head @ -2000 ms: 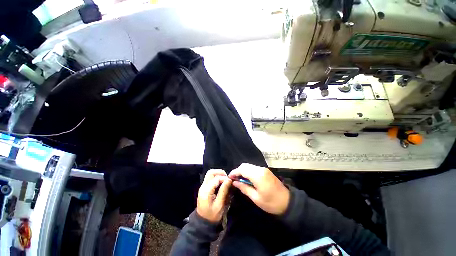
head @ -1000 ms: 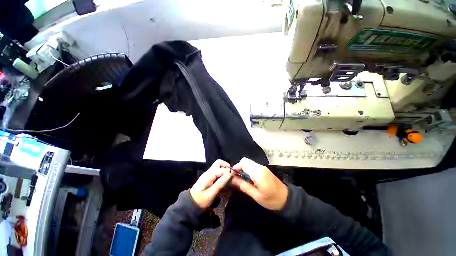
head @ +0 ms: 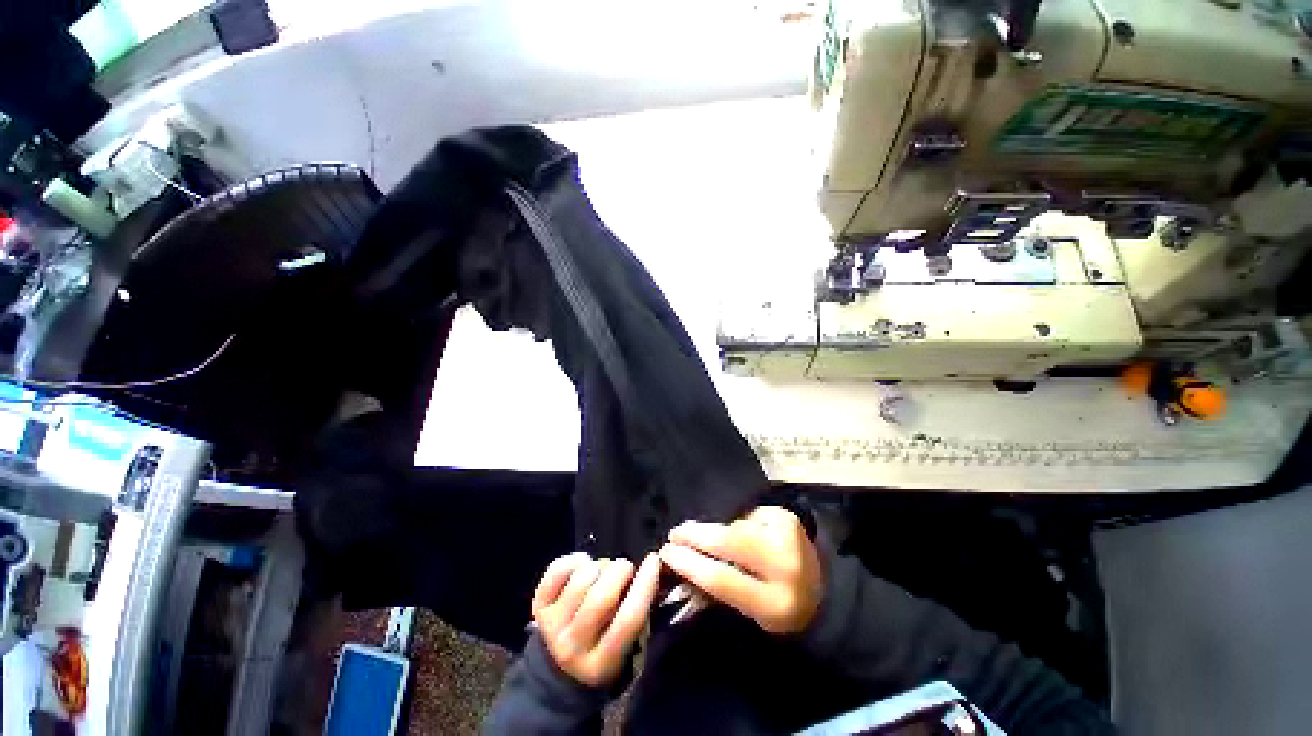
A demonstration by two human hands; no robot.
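Observation:
The black garment [head: 619,331] runs from the dark basket over the white table to the front edge and down to my lap. My left hand [head: 593,615] pinches the garment's edge at the table's front. My right hand [head: 748,569] is close beside it, fingertips nearly touching my left ones. Small metal snips [head: 688,604] show their pointed tips below my right fingers; their handle is hidden in the hand. Any thread between my fingers is too small to see.
The cream sewing machine [head: 978,324] stands at the right, its needles away from the cloth. An orange item [head: 1199,398] lies right of its bed. A dark round basket [head: 230,216] is at the left. A blue tray [head: 369,693] is low down.
Both hands have moved slightly down towards me. The snips' metal tips now show below my right fingers, where a blue and dark piece showed before. The garment has barely shifted.

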